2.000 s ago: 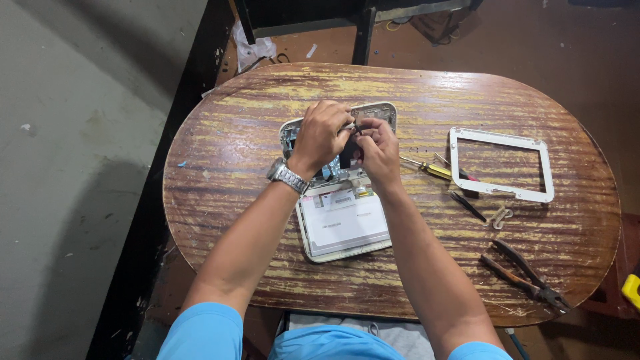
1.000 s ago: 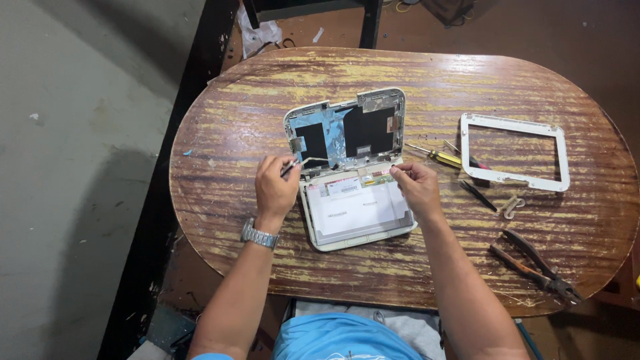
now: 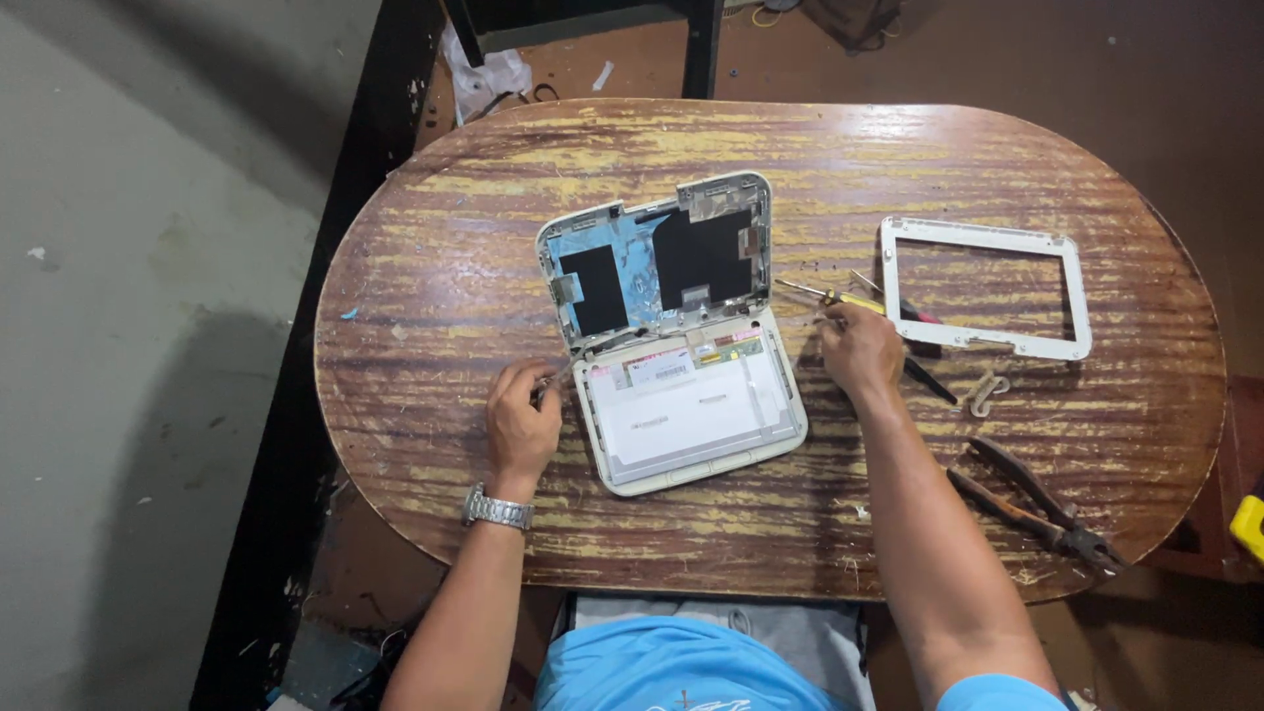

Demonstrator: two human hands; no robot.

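Note:
An opened small laptop lies on the wooden table [image 3: 474, 247]. Its lid back cover [image 3: 652, 262] leans up at the far side, with black pads and blue film inside. The display panel [image 3: 691, 410] lies face down on the near half, its labelled back showing. Left of the hinge, my left hand [image 3: 524, 415] is closed around a small dark tool, mostly hidden by the fingers. My right hand [image 3: 862, 351] is right of the laptop, its fingertips at a yellow-handled screwdriver [image 3: 854, 301] on the table; whether they grip it is unclear.
A white screen bezel [image 3: 987, 341] lies at the right, over part of a red and black tool. Nearer are a black slim tool [image 3: 930, 380], a small pale clip-like piece [image 3: 987, 393] and rusty pliers [image 3: 1047, 513]. Small screws lie beyond the screwdriver.
Both hands were over the lid at first, then at the hinge. Since then my right hand has moved right to the screwdriver, and my left hand has moved off the laptop's left side.

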